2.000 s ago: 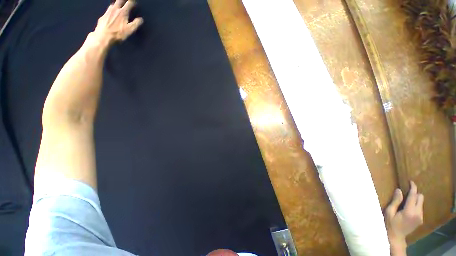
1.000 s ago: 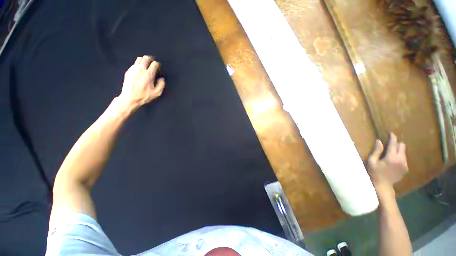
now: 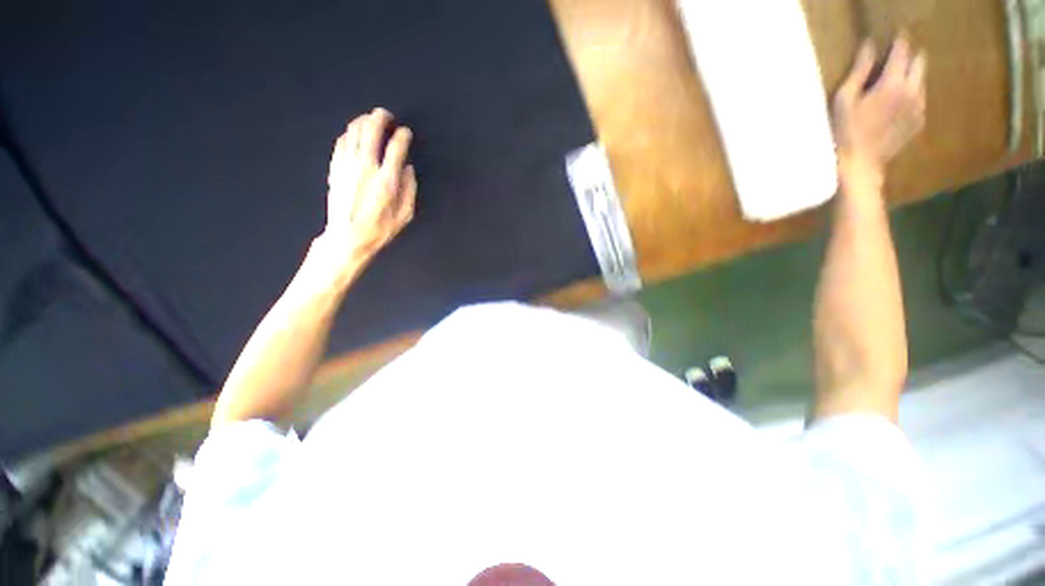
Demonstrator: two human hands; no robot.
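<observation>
Black fabric (image 3: 229, 172) covers the left part of the table. My left hand (image 3: 372, 177) rests on it with fingers loosely bent and slightly apart, and no tool shows in it. A silver weight plate (image 3: 602, 218) lies along the fabric's right edge by the table's front edge. A white roll (image 3: 768, 126) lies on bare wood to the right. My right hand (image 3: 880, 109) is just right of the roll's near end, thumb and fingers apart around a dark, blurred stick end; whether it grips this is unclear.
The wooden table's (image 3: 676, 206) front edge runs across the view above my torso. Pale strips (image 3: 1018, 80) stand at the upper right. Below are green floor, dark shoes (image 3: 713, 378), a dark fan-like object (image 3: 997, 252) and clutter at the lower left.
The view has shifted toward the table's front edge and my torso. My left hand has come back over the fabric from the far side. My right hand stays near the stick's end.
</observation>
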